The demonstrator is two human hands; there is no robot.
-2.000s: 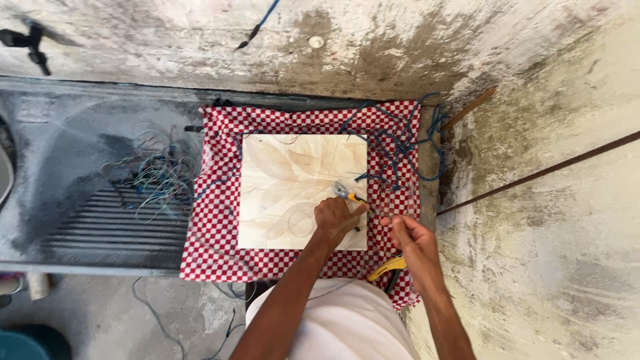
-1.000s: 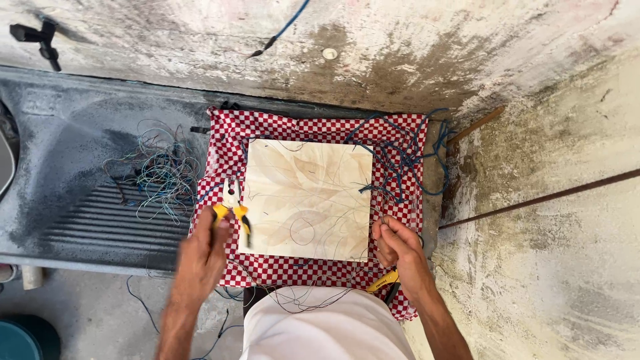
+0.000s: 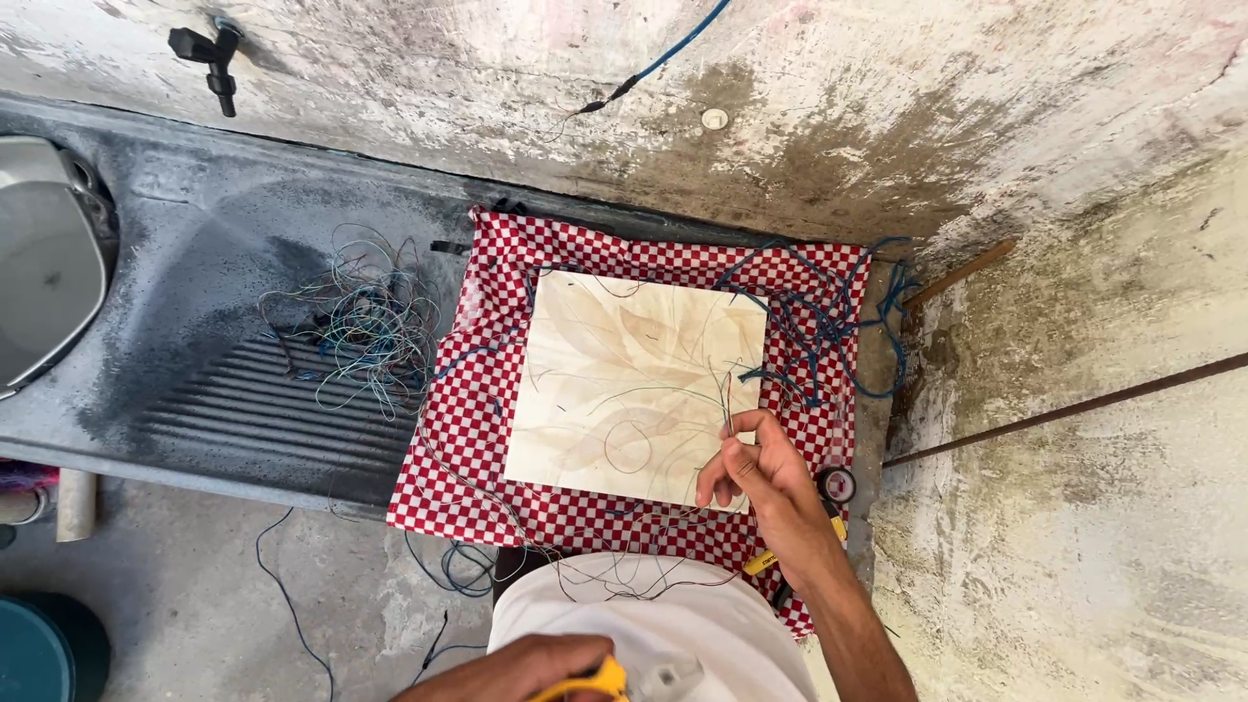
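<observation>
Pinched between the fingertips of my right hand are thin coloured wires, over the lower right part of a patterned ceramic tile. My left hand is low in the view, before my white shirt, closed on yellow-handled pliers whose metal jaws are blurred. The tile lies on a red and white checked cloth. Blue cable sheath lies on the cloth at the right. A roll of black tape and a yellow tool are beside my right wrist, the tool partly hidden.
Tangled wires lie on the ribbed grey washing sink at left, near a grey container. A black tap and a hanging blue cable are at the wall. Cables and a teal bucket are below.
My left hand has moved with the pliers from the tile's left side down to before my shirt. My right hand has moved onto the tile's lower right part with the wires.
</observation>
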